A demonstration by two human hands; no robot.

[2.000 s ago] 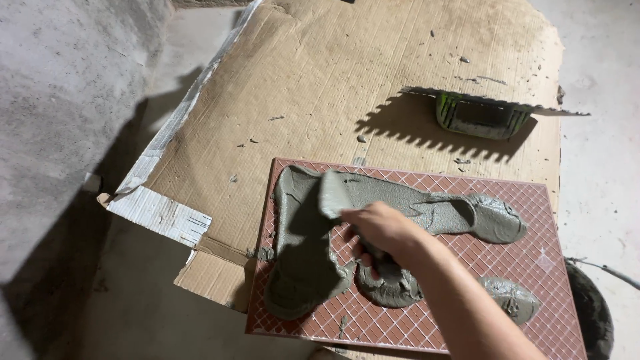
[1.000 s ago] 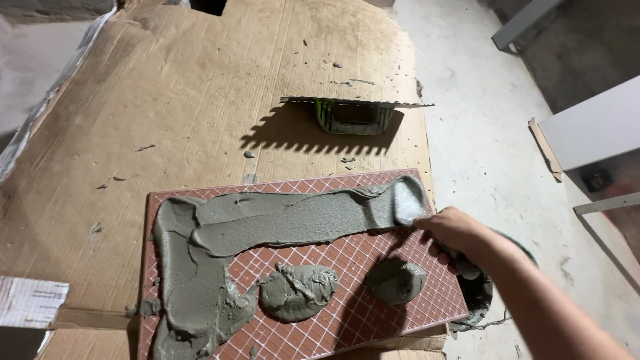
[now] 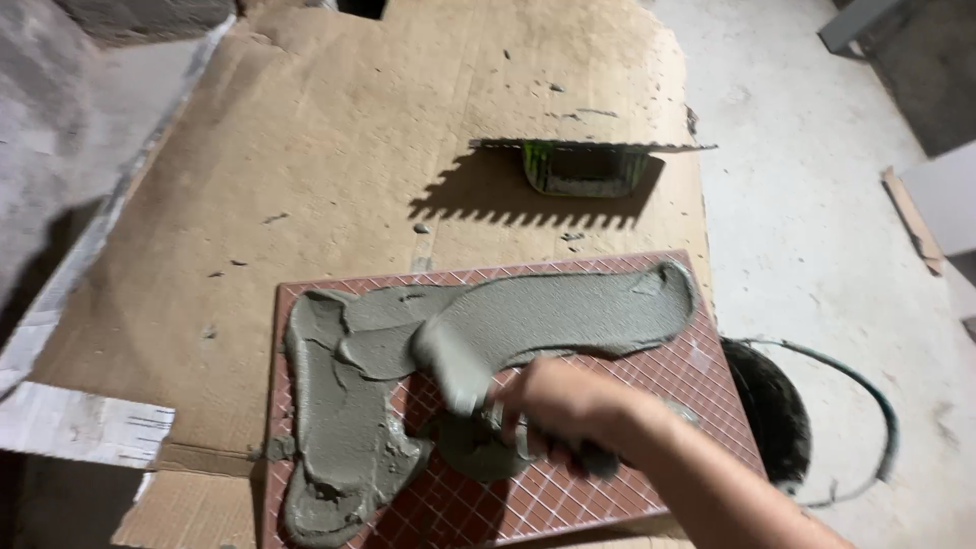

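Note:
My right hand [image 3: 560, 412] grips the dark handle of a trowel, its blade [image 3: 454, 366] blurred and coated with grey mortar. The blade lies at the lower edge of a mortar band [image 3: 564, 316] spread along the far side of a reddish-brown tile [image 3: 610, 488]. This tile's back shows a raised diamond grid. More mortar [image 3: 343, 427] covers the left side, and a mound [image 3: 484, 450] lies partly hidden beneath my hand. Another bit of mortar shows just beyond my wrist. My left hand is not in view.
A notched trowel [image 3: 587, 168] with a green-edged handle stands on the cardboard [image 3: 343, 152] beyond the tile, casting a toothed shadow. A black bucket [image 3: 770, 419] with a curved handle is at the tile's right. Concrete floor [image 3: 770, 191] lies right of the cardboard; a wall rises at upper left.
My right hand and the trowel have moved left from the far right corner of the tile, where they were a second ago. The mortar band along the far side now looks wider and smoother.

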